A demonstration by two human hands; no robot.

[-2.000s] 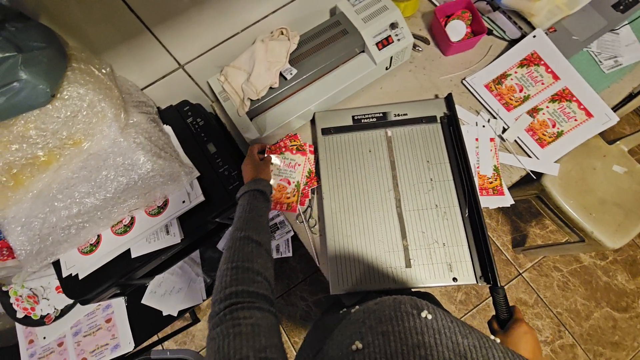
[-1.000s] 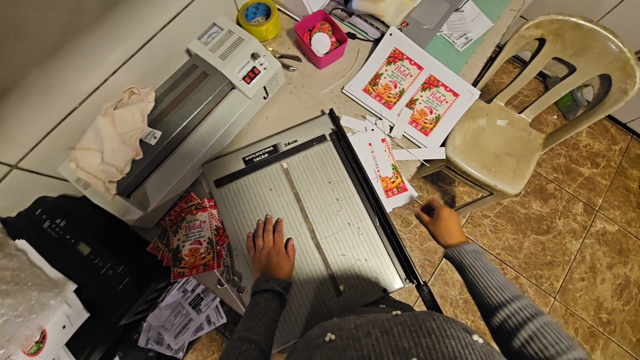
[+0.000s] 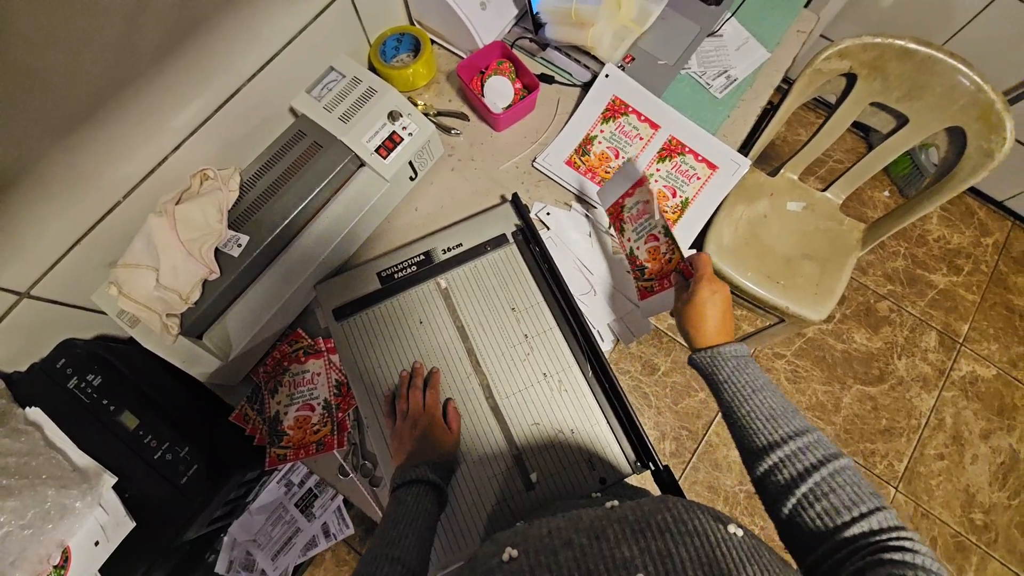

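My right hand (image 3: 704,302) grips the lower edge of a printed card strip (image 3: 642,240) with white margins, lifted over the papers right of the guillotine cutter. My left hand (image 3: 424,416) lies flat, fingers spread, on the lined bed of the guillotine paper cutter (image 3: 512,344) and holds nothing. The cutter's black blade arm (image 3: 592,344) is down along the bed's right edge. A stack of cut red Christmas cards (image 3: 302,404) lies left of the cutter. Two-card printed sheets (image 3: 612,148) are stacked at the upper right, above white paper offcuts (image 3: 580,264).
A laminator (image 3: 280,200) with a cream cloth (image 3: 172,248) stands upper left. Yellow tape (image 3: 402,58), pliers (image 3: 438,114) and a pink box (image 3: 500,118) sit behind. Scissors (image 3: 362,464) lie left of the cutter, near a black printer (image 3: 120,432). A plastic chair (image 3: 788,232) stands right.
My right hand, empty a second ago, now holds up the card strip that lay right of the cutter. My left hand, earlier at the card stack, remains on the cutter bed.
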